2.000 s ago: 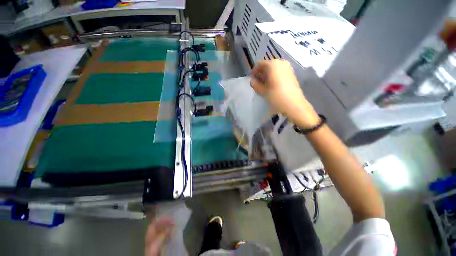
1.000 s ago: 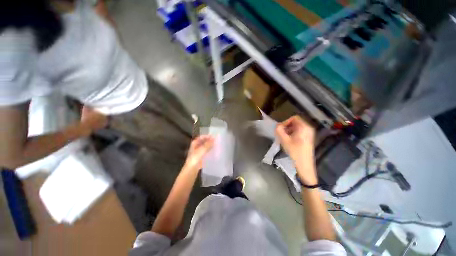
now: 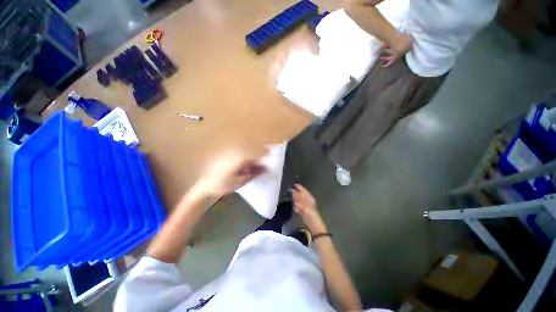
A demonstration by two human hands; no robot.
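Observation:
A white limp sheet or thin stack, likely EVA film [image 3: 266, 190], hangs at the near edge of the brown table. My left hand [image 3: 235, 175], blurred, grips its upper left part. My right hand [image 3: 303, 200] is to the right of the sheet, apart from it, with fingers loosely bent and no sheet visible in it. The sheet's far side is hidden.
Nested blue crates [image 3: 85, 195] stand at the left. The brown table [image 3: 225, 79] bears black blocks [image 3: 137, 73], scissors [image 3: 154, 38], a marker pen [image 3: 190, 116] and white sheet stacks [image 3: 308, 82]. A person [image 3: 390, 91] stands at the right. A metal frame [image 3: 488, 213] is lower right.
The view has turned from the cutting machine to the brown table. My left hand, still with white sheet material, is now at the table's edge. The white pieces near my right hand no longer show.

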